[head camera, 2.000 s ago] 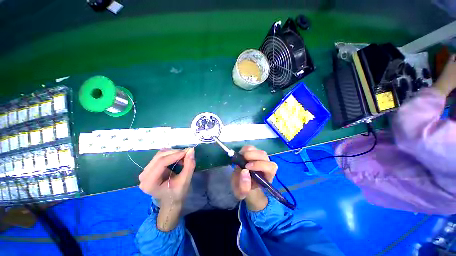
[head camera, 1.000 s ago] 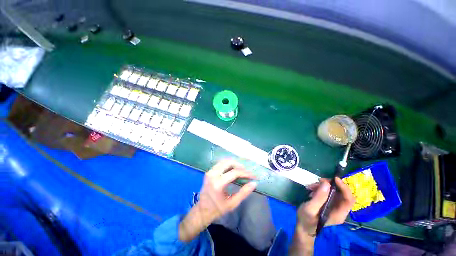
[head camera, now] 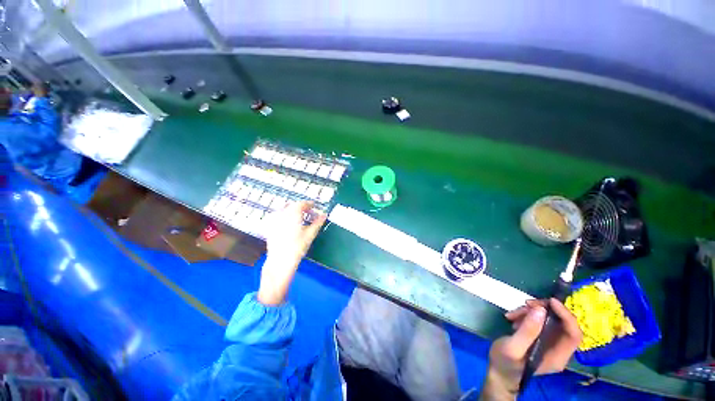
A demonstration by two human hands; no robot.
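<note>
My left hand (head camera: pixel 292 235) is over the near right corner of the clear battery tray (head camera: pixel 263 182) with its rows of silver-white cells; whether its fingers touch a cell cannot be told. My right hand (head camera: pixel 541 341) holds the black soldering iron (head camera: pixel 546 329), its tip pointing up beside the round tub with tan contents (head camera: pixel 552 221). The white-rimmed round holder (head camera: pixel 463 259) with a dark speckled middle sits on the white strip (head camera: pixel 384 234), apart from both hands. The green solder spool (head camera: pixel 379 186) stands behind the strip.
A blue bin (head camera: pixel 644 317) with yellow parts (head camera: pixel 597 316) is right of my right hand. A black fan (head camera: pixel 619 223) stands beside the tub. Black discs with pale cells (head camera: pixel 392 106) lie along the back. A person in blue (head camera: pixel 35 145) is at far left, near a white bag (head camera: pixel 107 133).
The view has swung left. My left hand has let go of the solder wire and moved left to the battery tray. The iron has moved from the round holder to beside the tub.
</note>
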